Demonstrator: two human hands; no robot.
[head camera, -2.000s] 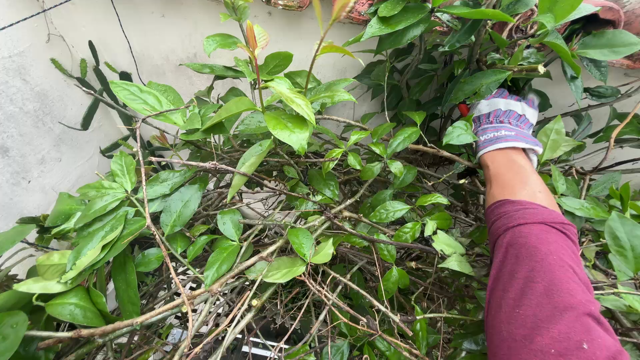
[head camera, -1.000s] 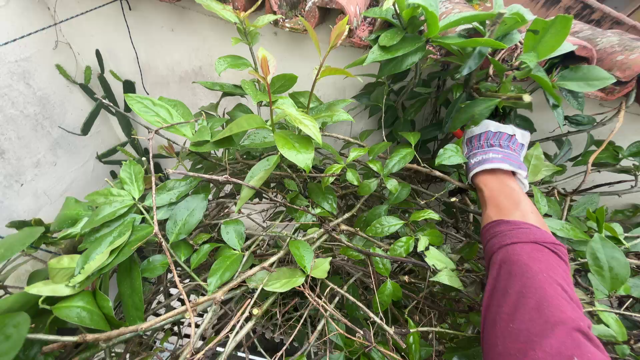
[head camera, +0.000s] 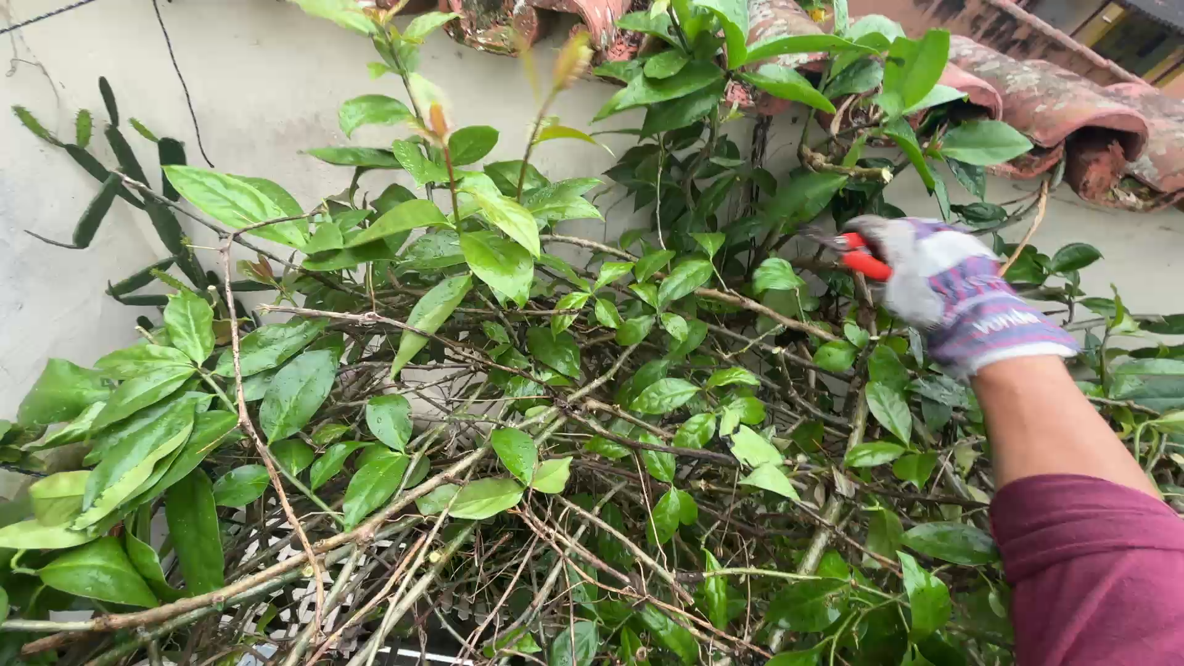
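My right hand (head camera: 953, 287), in a striped work glove with a pale palm side, grips red-handled pruning shears (head camera: 862, 256) at the right of the head view. The metal blades point left into the foliage and are blurred, so whether they are apart or together is not plain. Just above the shears a thick stem ends in a pale cut face (head camera: 883, 174). To their left, a brown branch (head camera: 768, 316) runs through the leafy shrub (head camera: 666, 396). My left hand is out of the picture.
Terracotta roof tiles (head camera: 1045, 111) cap the pale wall (head camera: 277, 65) behind the shrub. A cactus (head camera: 166, 231) grows against the wall at the left, beside a thin hanging cable (head camera: 180, 79). Tangled bare twigs (head camera: 518, 564) fill the lower middle.
The red handles and part of the blades now show, where only a small red bit showed beside the glove before. My right hand has come partly out of the leaves.
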